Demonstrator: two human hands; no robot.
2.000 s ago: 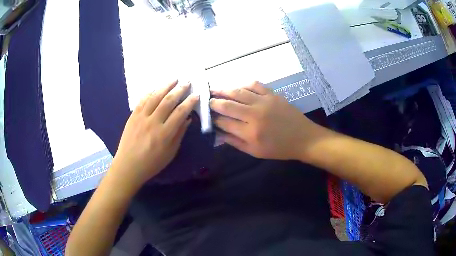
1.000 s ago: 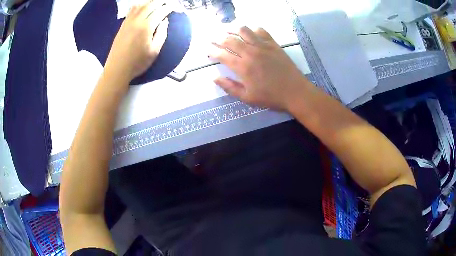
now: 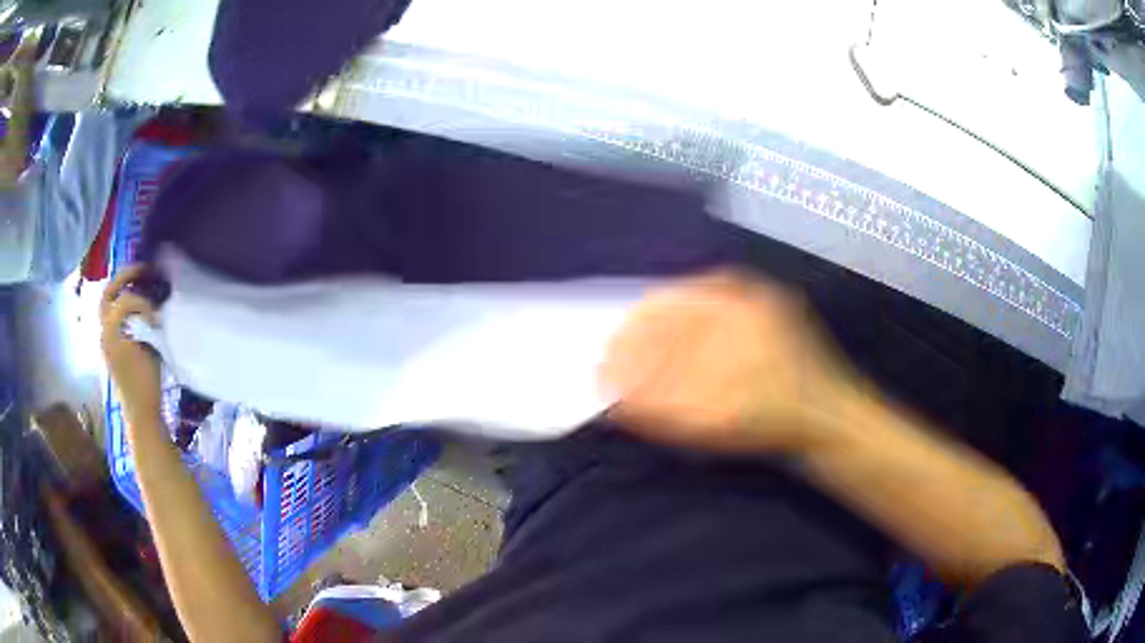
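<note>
A long cloth piece is stretched between my hands below the table edge, with a dark navy panel (image 3: 502, 224) on its upper side and a pale white piece (image 3: 414, 352) along its lower side. My left hand (image 3: 136, 320) grips its far left end. My right hand (image 3: 709, 364) is blurred and lies at its right end, on the pale cloth; its fingertips are not clear. A dark panel stack (image 3: 295, 50) overhangs the table's front edge at the upper left.
The white table (image 3: 653, 63) has a grey measuring scale (image 3: 866, 214) along its front edge. A blue plastic basket (image 3: 295, 502) with cloth in it stands on the floor under the cloth. Metal machine parts (image 3: 1080, 38) show at the upper right. A pale stack (image 3: 1114, 289) lies at the right edge.
The view has turned left and down. Both hands have left the needle area and now hold the cloth stretched out over the basket and lap. The pale side now shows.
</note>
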